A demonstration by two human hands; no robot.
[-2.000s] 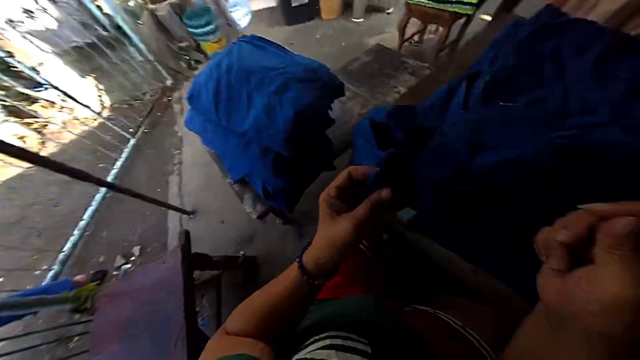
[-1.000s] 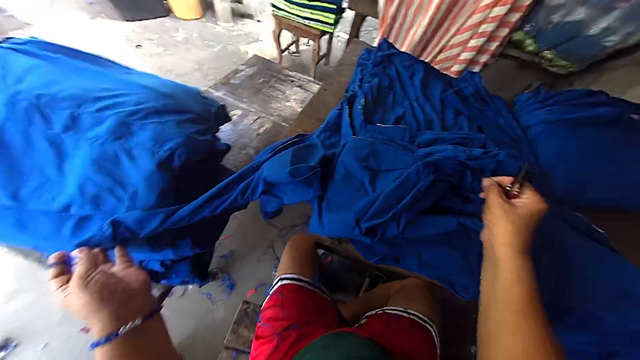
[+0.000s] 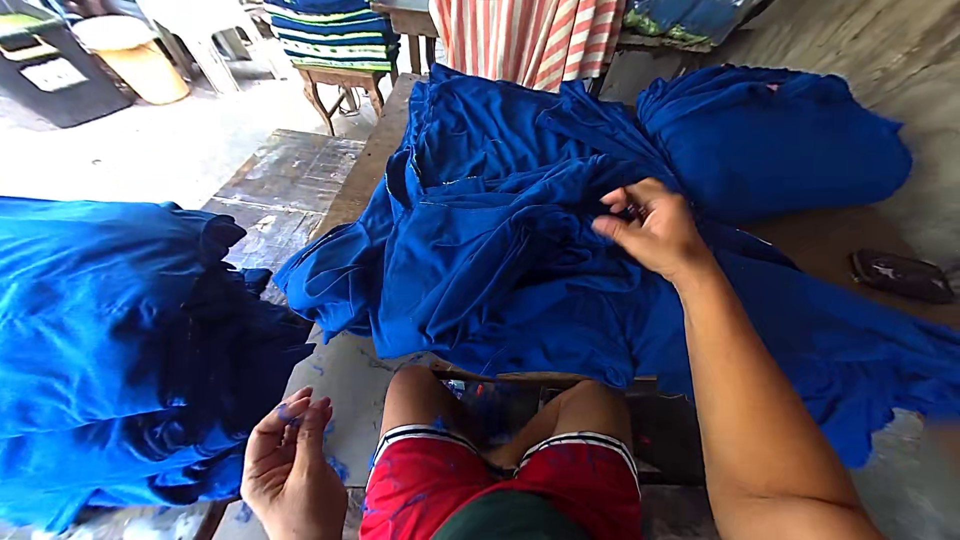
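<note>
Crumpled blue fabric (image 3: 480, 262) lies across the wooden table before my knees. Over its right part is my right hand (image 3: 652, 225), fingers curled around a small dark tool (image 3: 636, 211) that is mostly hidden; its kind cannot be made out. My left hand (image 3: 296, 457) is low at the left, beside the stacked blue fabric (image 3: 112, 322), with thumb and fingertips near each other and a bit of blue lint at a fingertip. No cloth is held in it. A rolled blue fabric bundle (image 3: 772, 142) rests at the table's far right.
A dark pouch (image 3: 902, 275) lies on the table's right side by the wall. Beyond the table stand a stool (image 3: 341, 79) bearing folded striped cloth, a red-and-white striped cloth (image 3: 525, 37) and a low wooden bench (image 3: 289, 169). A yellowish bin (image 3: 142, 64) is at the back left.
My left hand has let go of the blue cloth strip it held stretched to the left a second ago. That cloth now lies bunched on the table. The view has swung right since the first frame.
</note>
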